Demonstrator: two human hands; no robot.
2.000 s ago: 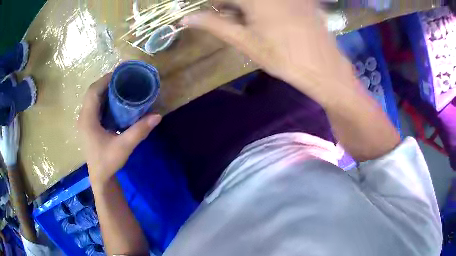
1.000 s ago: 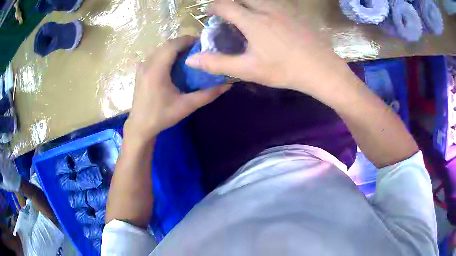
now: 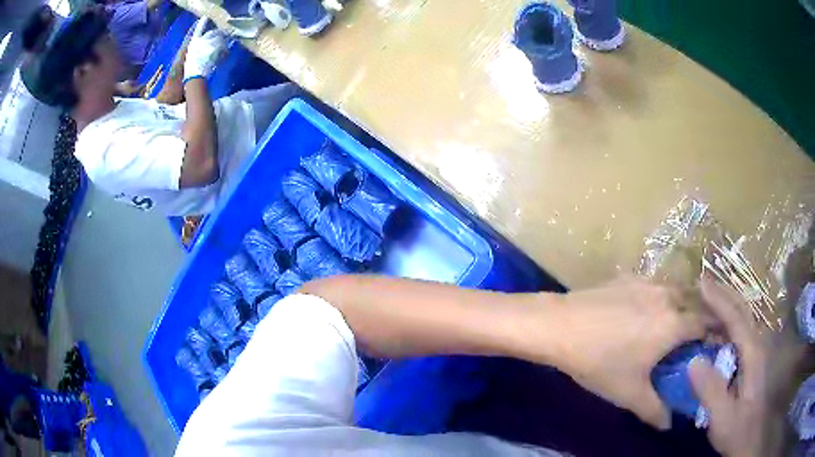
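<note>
My left hand holds a blue tube body at the lower right, its fingers wrapped around the side. My right hand is at the tube's right end, with its fingers and thumb around a pale ruffled ring. The ring sits at that end of the tube; my fingers hide part of it, so how far it is seated cannot be told.
A blue tote with rows of blue tubes lies left of the table. Finished assemblies stand at the table's far side. Thin sticks lie above my hands. Pale rings show at the right edge. A person sits beyond the tote.
The view has swung to the left, so tote and co-worker show more. Two seconds ago my left hand held the open tube alone; now both hands are on a tube with a pale ring at its end.
</note>
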